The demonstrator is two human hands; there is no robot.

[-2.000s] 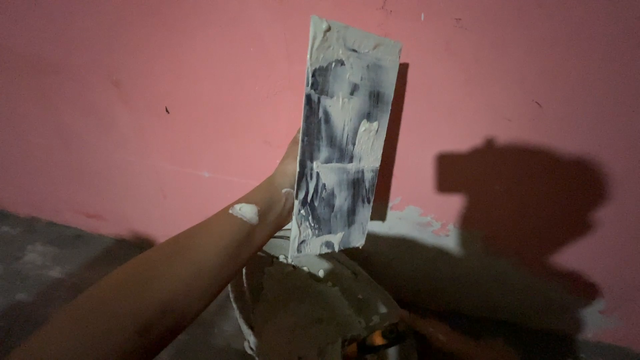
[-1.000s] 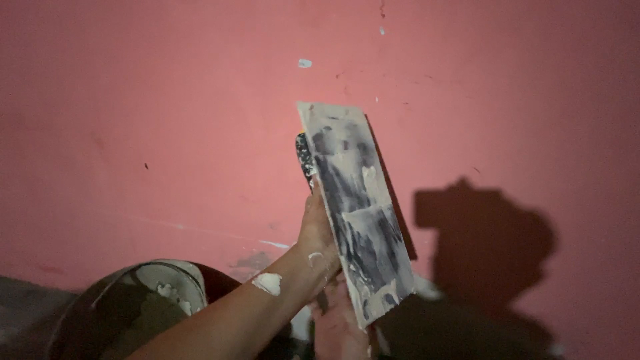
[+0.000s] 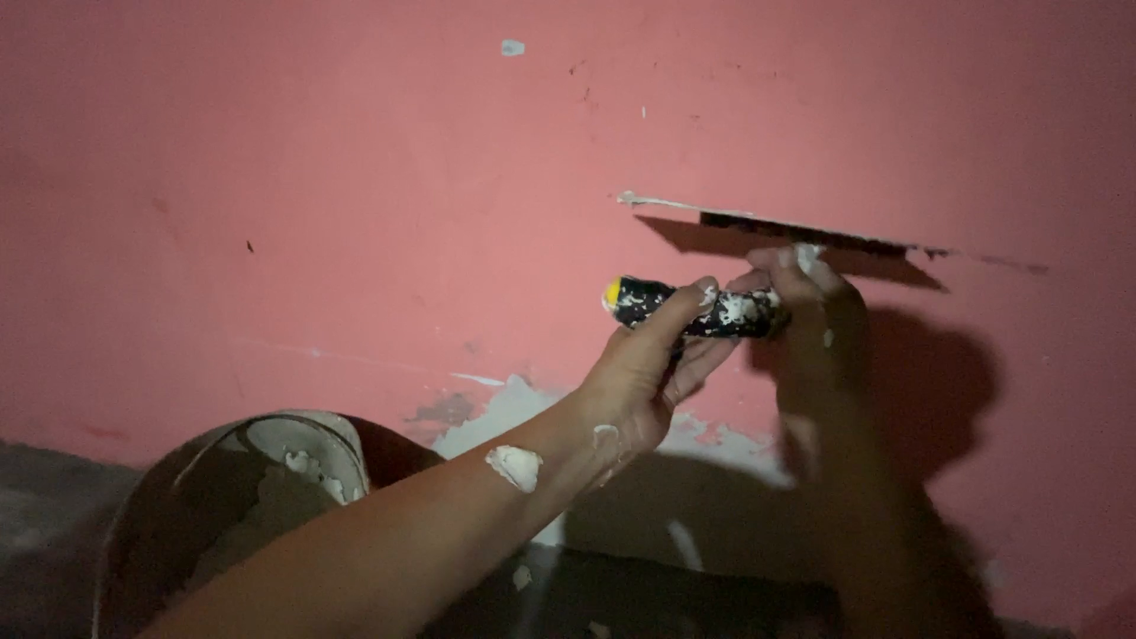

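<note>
A plastering trowel has a black handle (image 3: pixel 652 306) with a yellow end, spotted with white compound. My left hand (image 3: pixel 652 355) grips this handle, its thumb across the front. Behind and above it, the trowel's thin blade (image 3: pixel 808 232) is seen almost edge-on in front of the pink wall (image 3: pixel 373 195). My right hand (image 3: pixel 812 306) is beside the handle's right end, with its fingers close to the blade; white compound marks a finger. The blur hides whether it grips the trowel. A white smear (image 3: pixel 515 468) lies on my left forearm.
At the lower left stands a bucket (image 3: pixel 351 444) with whitish compound on its inner wall, partly behind my left forearm. A rough whitish patch (image 3: pixel 506 413) shows low on the wall behind my arms. Dark floor (image 3: pixel 53 506) meets the wall at left.
My left hand has turned the trowel from its smeared blade face showing to nearly edge-on, bringing the handle into full view. My right hand has risen to the handle's right end.
</note>
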